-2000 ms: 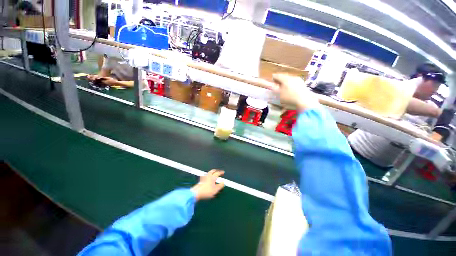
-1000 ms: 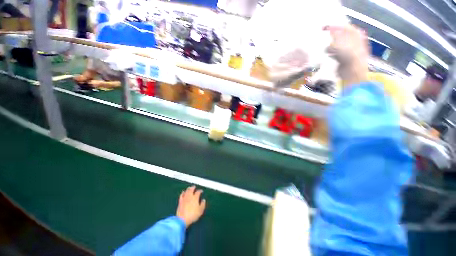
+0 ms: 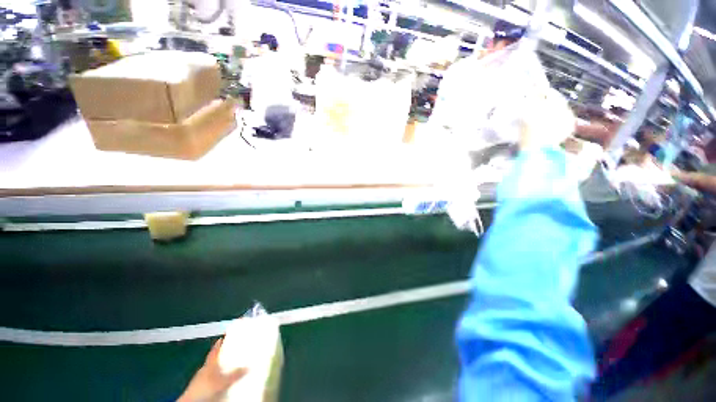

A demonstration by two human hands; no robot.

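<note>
A pale yellow-white bagged pack (image 3: 255, 357) stands on the near green belt at the lower middle, clear film at its top. My left hand (image 3: 213, 378) is at its left side, fingers against it; the hand is partly cut off by the lower edge. My right arm reaches forward over the belt in a blue sleeve. My right hand (image 3: 543, 118) is blurred and washed out, against a whitish, film-like bag (image 3: 502, 94); its fingers cannot be made out clearly.
A small yellowish pack (image 3: 166, 226) is on the far belt at left. A brown cardboard box (image 3: 149, 102) sits on the white bench (image 3: 47, 169). A pale rail (image 3: 369, 302) divides the belts. People are behind the bench and at the right edge, one with an arm reaching in.
The view has swung right. My left hand has moved from the bare belt to the bagged pack. A whitish bag now shows at my raised right hand, which stays stretched forward.
</note>
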